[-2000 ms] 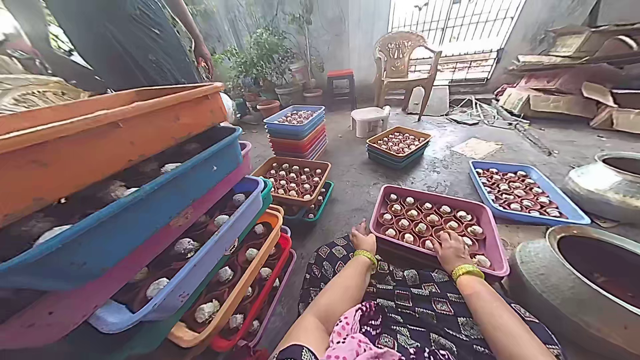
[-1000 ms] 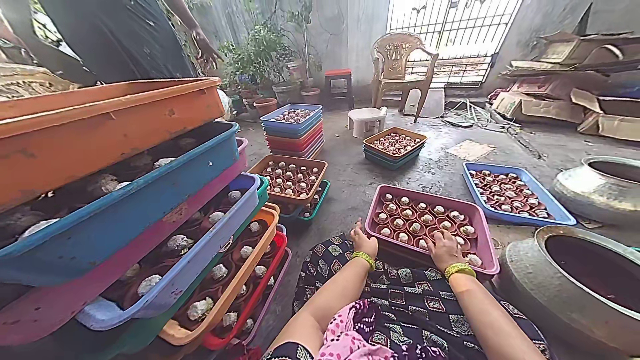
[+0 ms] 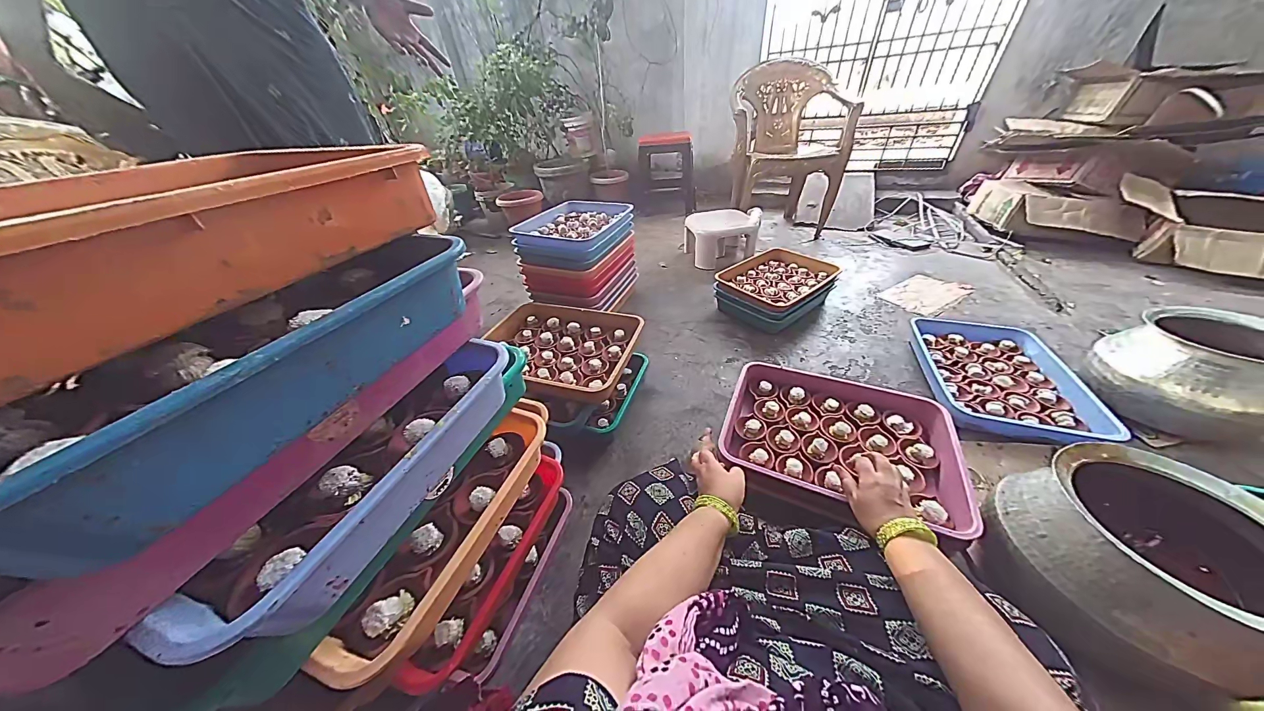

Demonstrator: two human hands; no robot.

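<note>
A pink plastic tray (image 3: 953, 434) sits at my lap, holding rows of small round reddish-brown cups (image 3: 790, 442), each with a whitish lump on top. My left hand (image 3: 718, 474) is at the tray's near left corner, fingers raised beside the rim; whether it grips the rim is not clear. My right hand (image 3: 874, 491) reaches over the near rim, its fingertips down among the cups at the front right; whether they hold a cup or a lump cannot be told. Both wrists wear yellow-green bangles.
Stacked filled trays (image 3: 326, 513) rise close on my left. More stand ahead, an orange-brown one (image 3: 632, 341) and a blue-topped stack (image 3: 622, 225). At right are a blue tray (image 3: 1096, 427) and metal pots (image 3: 1027, 523). A person (image 3: 247, 79) stands behind the left stack.
My right hand stays over the front right of the pink tray, its fingers shifting slightly among the cups. The standing person's hand at the upper left has risen.
</note>
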